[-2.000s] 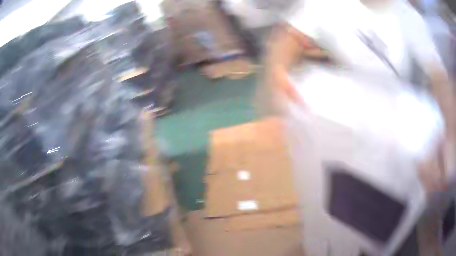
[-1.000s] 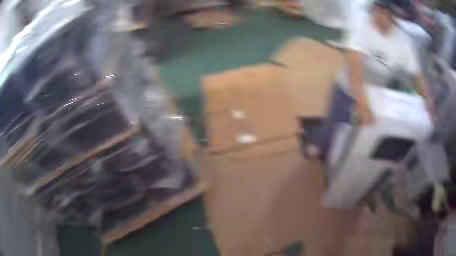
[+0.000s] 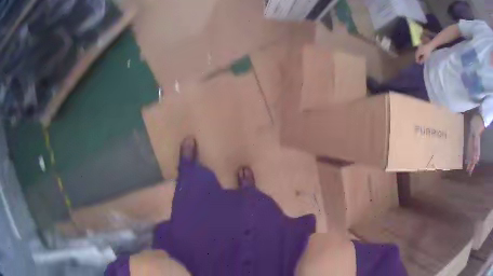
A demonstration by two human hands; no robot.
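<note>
Neither of my hands is in view; only parts of my bare arms show at the bottom edge, beside my purple clothing. Brown cardboard floor sheets [image 3: 216,116] lie under my feet. To the right is a brown outer carton [image 3: 427,116] with FURRION in dark print on its end face. Its brown side [image 3: 340,132] extends left from that face. More brown cartons [image 3: 373,194] stand below and beside it in the picture. The image is blurred, so their flaps are unclear.
A co-worker in a light shirt [image 3: 459,75] is at the right, one hand [image 3: 474,143] beside the carton. A film-wrapped load [image 3: 48,59] stands at upper left, beside green floor [image 3: 108,129]. A white printed box [image 3: 300,8] is cut off at the top.
The view has swung down and to the right. My body, feet and the FURRION carton have come into view. The white box has shifted to the top edge and the wrapped load to the upper left.
</note>
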